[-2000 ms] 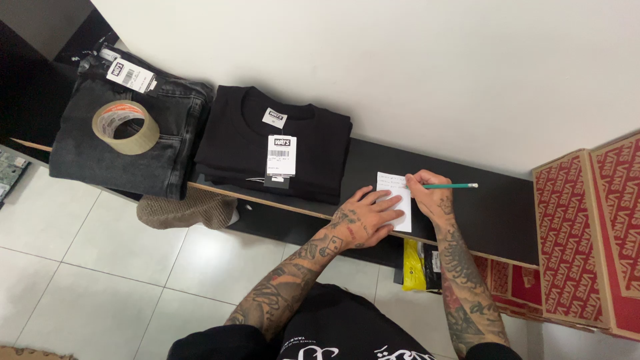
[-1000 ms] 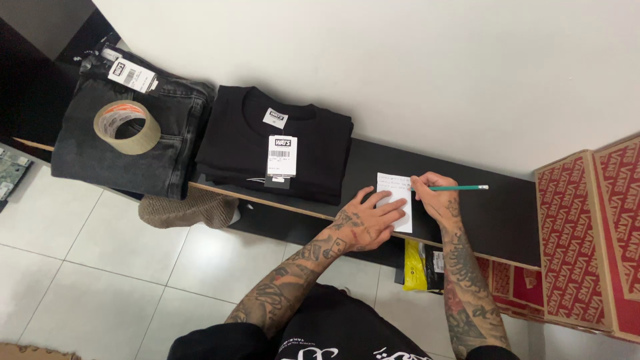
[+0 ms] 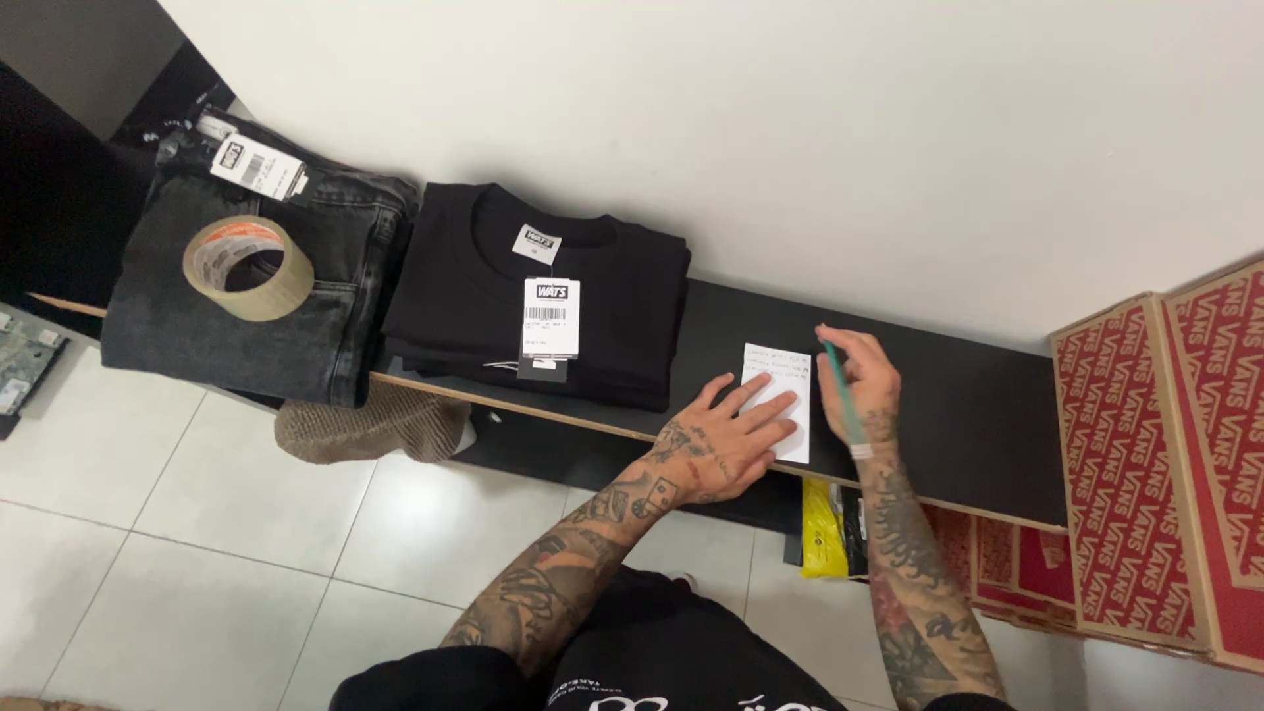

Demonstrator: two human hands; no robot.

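A white slip of paper [image 3: 787, 436] with handwritten lines near its top lies on the black shelf board [image 3: 948, 395]. My left hand [image 3: 726, 439] rests flat on it, fingers spread. Just right of the slip, my right hand [image 3: 862, 385] holds a green pencil [image 3: 842, 387], which looks blurred and points up past the slip's upper corner. To the left are folded black T-shirts [image 3: 612, 296] with a white hang tag [image 3: 551, 316]. Beyond them sit folded dark jeans [image 3: 168, 286], a roll of clear packing tape [image 3: 286, 286] on top and a tag [image 3: 259, 168] at the waistband.
Red and brown Vans shoeboxes [image 3: 1126, 474] stand against the shelf's right end. Below the board's front edge are a yellow package [image 3: 825, 533] and a brown knitted item [image 3: 365, 425]. A pale wall [image 3: 790, 128] runs along the back. A circuit board [image 3: 25, 365] shows at far left.
My right hand has turned the pencil: it pointed out to the right before and now lies along the hand, back toward the wrist. My left hand has stayed on the paper.
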